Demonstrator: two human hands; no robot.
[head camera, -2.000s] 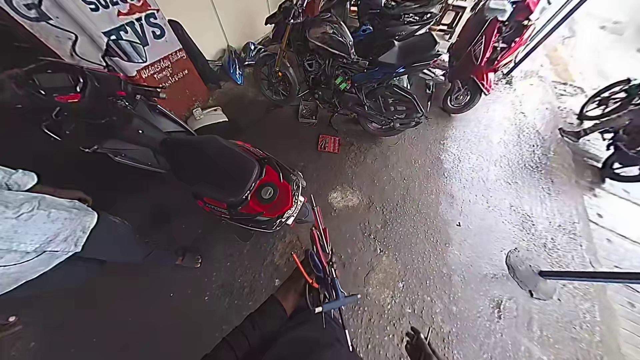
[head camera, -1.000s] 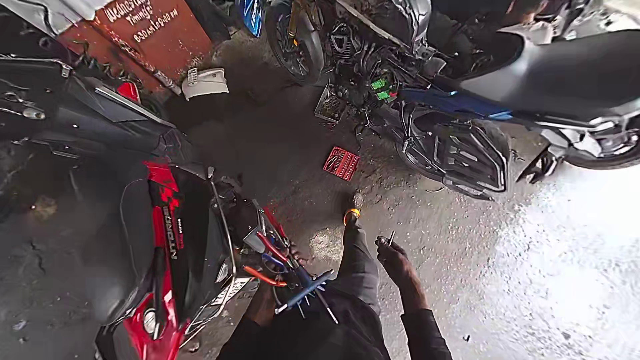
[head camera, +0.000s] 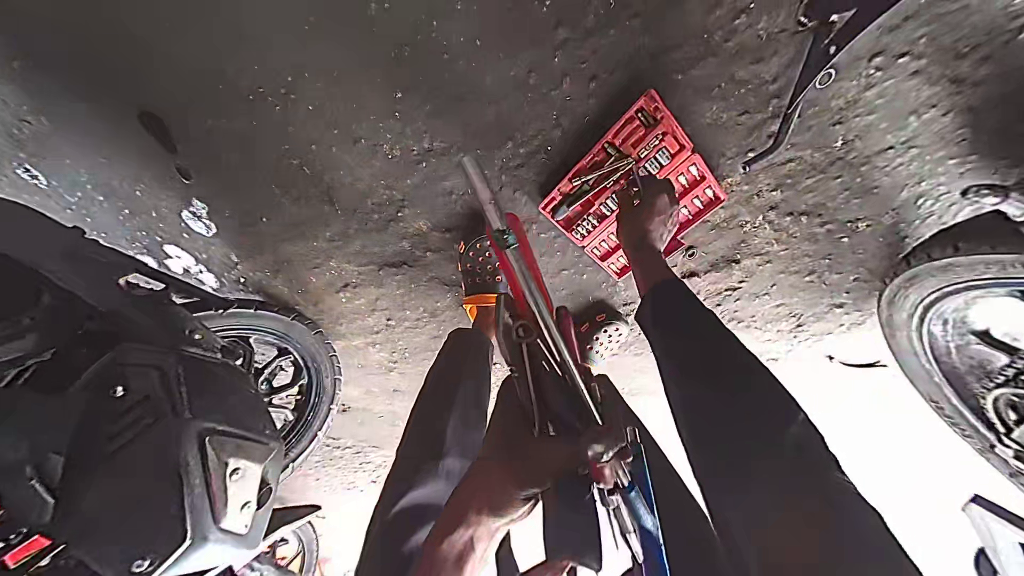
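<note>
A bundle of hand tools (head camera: 532, 284), some with red handles and one with a long metal shaft, is clutched in my left hand (head camera: 532, 464) at the lower middle. Further up and to the right, my right hand (head camera: 650, 214) is at an open red socket set case (head camera: 688, 144) on the ground. Its fingertips are by a thin tool in the case; whether they grip it is unclear. Small sockets (head camera: 658, 162) sit in the case's slots, and several loose long tools (head camera: 596, 180) lie across it.
A motorcycle wheel (head camera: 280, 376) and dark body panels (head camera: 160, 448) stand at left. Another wheel (head camera: 952, 336) is at right, with a metal stand (head camera: 788, 120) above it. My perforated clogs (head camera: 480, 268) are on the rough ground near the case.
The view has moved down close to the red case. My right hand, away from the case a second ago, has reached it. The tool bundle stays in my left hand.
</note>
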